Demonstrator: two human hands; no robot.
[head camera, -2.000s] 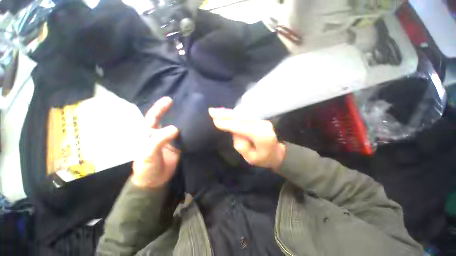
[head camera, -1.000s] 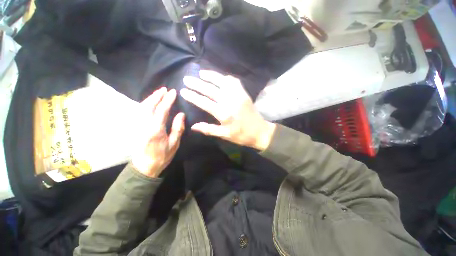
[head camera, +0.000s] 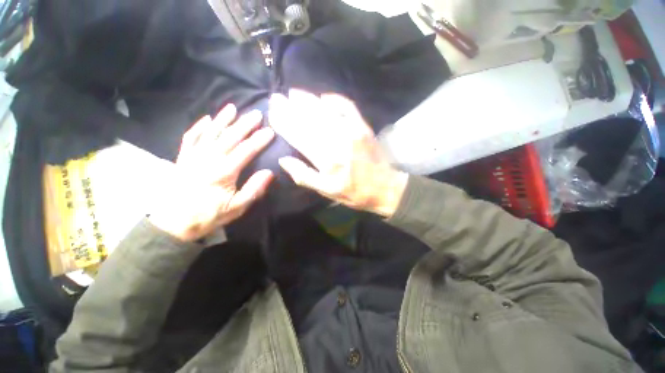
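Observation:
A dark navy or black garment (head camera: 182, 73) lies spread under the machine's presser foot and needle (head camera: 267, 52) and hangs over the front edge. My left hand (head camera: 219, 171) lies on the cloth left of centre, fingers spread, palm down. My right hand (head camera: 335, 149) lies on the cloth just below the needle, fingers close together and thumb apart. Both hands press flat and grip nothing that I can see. The cloth between them is smooth. Glare blurs the right fingertips.
A ridged knob (head camera: 295, 17) sits on the machine head. Red-brown snips (head camera: 458, 36) lie at the upper right. The white machine bed (head camera: 481, 109) runs right. A red basket (head camera: 536, 186) and clear plastic bag (head camera: 601, 171) are below it. Yellow tape (head camera: 76, 211) is at left.
Both hands have gone from raised above the cloth to flat on it. The left hand has since shifted left with its fingers spread wider. The right hand has moved up towards the needle.

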